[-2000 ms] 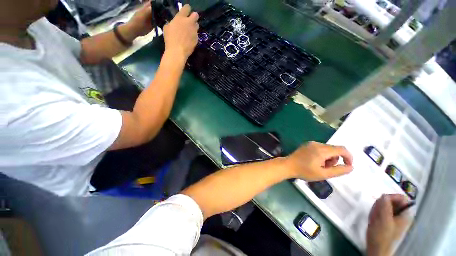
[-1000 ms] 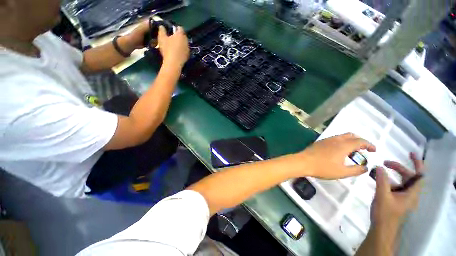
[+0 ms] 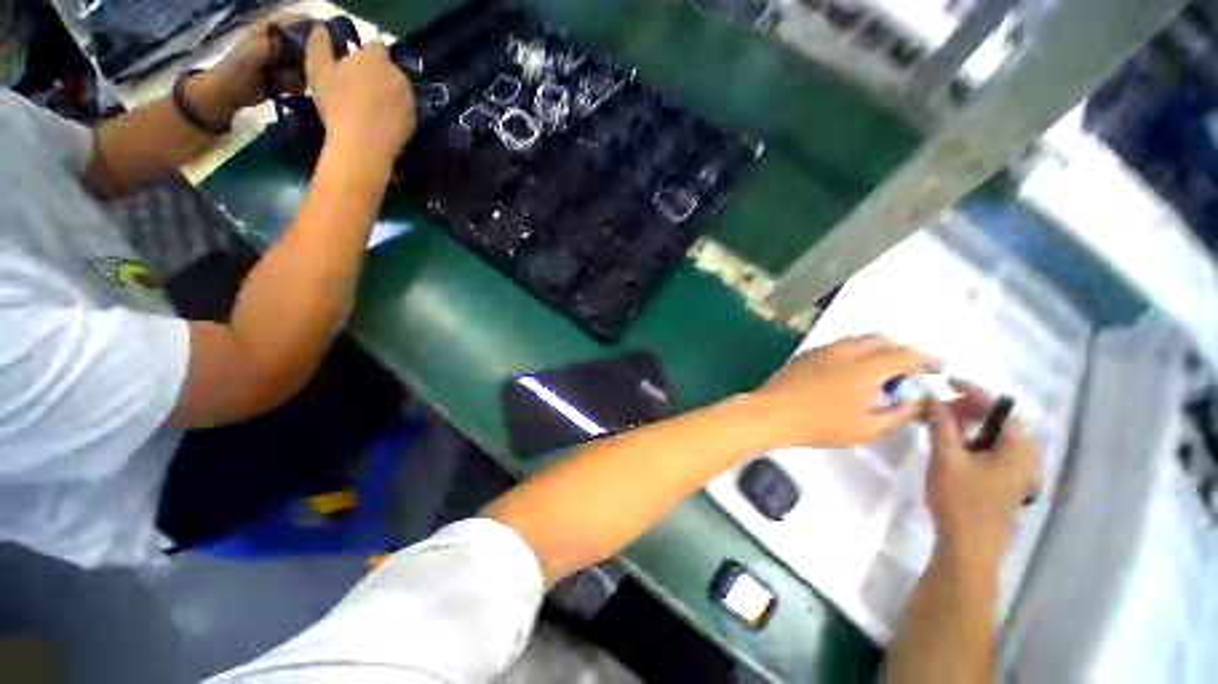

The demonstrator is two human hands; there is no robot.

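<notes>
My left hand [image 3: 848, 390] is over the white foam tray [image 3: 835, 535], its fingers shut on a small watch body [image 3: 904, 388], mostly covered and blurred. My right hand [image 3: 982, 468] meets it from the right, fingertips close to the watch body, and holds dark-gripped tweezers [image 3: 992, 424]; their tips are blurred. A black rounded-square cover [image 3: 769, 489] lies at the tray's near end. Another watch body [image 3: 743, 596], with a pale inside, lies on the green bench in front of the tray.
A black smartphone [image 3: 588, 401] lies on the green bench [image 3: 441, 350] left of my left forearm. A black blister tray [image 3: 561, 227] with thin pale rings lies farther left, beside a seated person handling a dark strap-like item. A grey metal post [image 3: 935, 181] slants above the foam tray.
My left hand has lifted the watch body from the tray. My right hand, with the tweezers, has moved left to meet it. The whole view has shifted, with bench items now farther left.
</notes>
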